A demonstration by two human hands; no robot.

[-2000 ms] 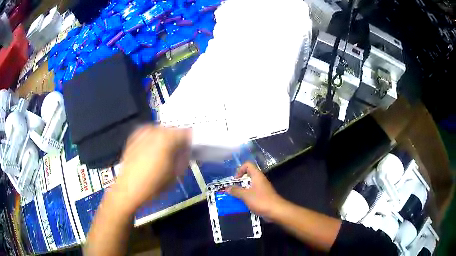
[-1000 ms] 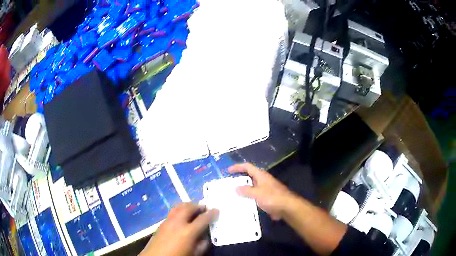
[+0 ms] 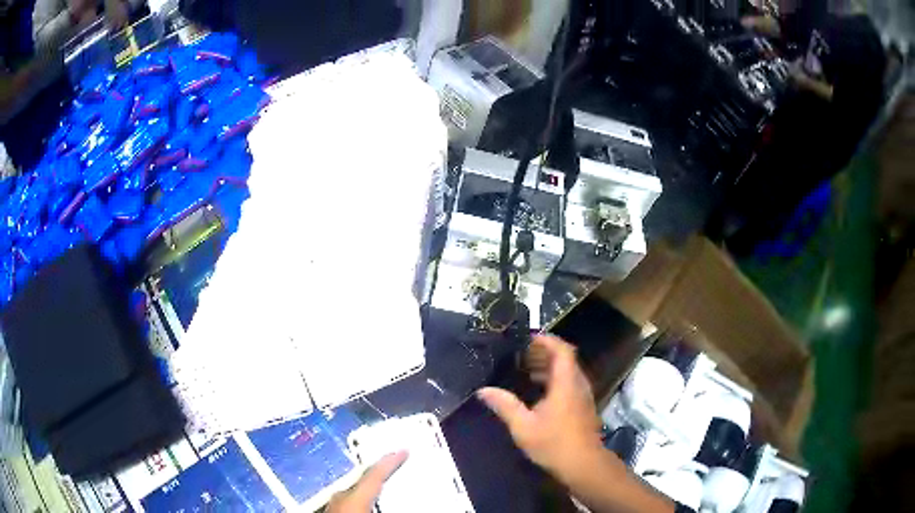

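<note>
A white rounded cover (image 3: 413,447), with small holes near its edge, lies at the bottom middle over the bench edge. It hides what is under it. My left hand (image 3: 369,487) is at its left side with the thumb on its face; the rest of the hand is cut off by the frame. My right hand (image 3: 552,416) is right of the cover, thumb and fingers apart, just below the yellow ring of the hanging black electric screwdriver (image 3: 500,313). The driver's lower part is dark against the background, and I cannot tell whether the hand touches it.
An overexposed white stack (image 3: 326,230) fills the middle. Screw feeders (image 3: 502,205) stand right of it. Blue packs (image 3: 130,135) are heaped at the upper left, above black pads (image 3: 85,371). A carton (image 3: 747,336) with white cameras (image 3: 702,426) is at the lower right. A person (image 3: 823,65) shows at the upper right.
The open housing with the blue pack now shows as a white cover face. My right hand has left it and moved up beside the driver. The view has shifted right.
</note>
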